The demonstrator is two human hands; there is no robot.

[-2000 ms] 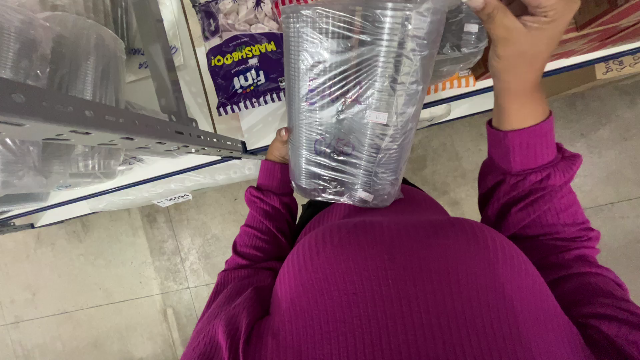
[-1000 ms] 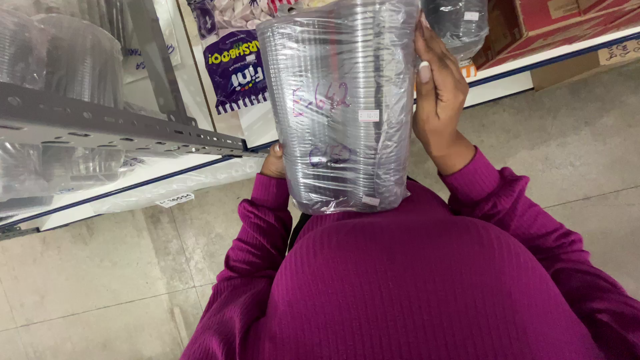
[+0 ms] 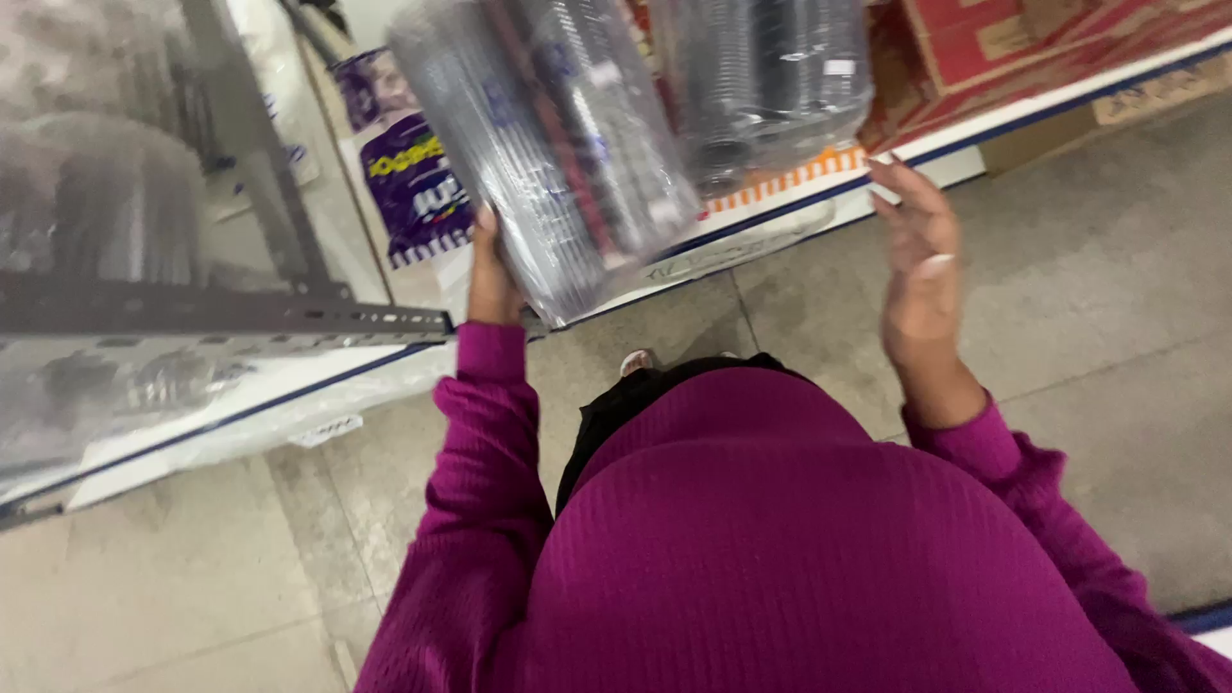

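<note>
My left hand (image 3: 496, 274) grips the lower left side of a plastic-wrapped pack of clear containers (image 3: 549, 154), which tilts over the shelf edge and looks blurred. Raised at the right, my right hand (image 3: 922, 279) holds nothing, its fingers apart and slightly bent. Between the two hands, on the shelf, sits another wrapped pack of clear plastic containers (image 3: 770, 87) with a small white label. A purple marshmallow bag (image 3: 414, 183) lies just left of the held pack, partly covered by it.
A grey perforated metal shelf upright (image 3: 221, 310) juts in at left, with more wrapped clear containers (image 3: 96, 202) behind it. Red cardboard boxes (image 3: 1011, 58) stand on the shelf at upper right. The blue-and-white shelf edge (image 3: 808, 200) crosses the view above the tiled floor (image 3: 1088, 318).
My right hand has let go of the pack and moved right, away from it. The pack, still in my left hand, has turned from nearly upright to a slant and moved away from my body.
</note>
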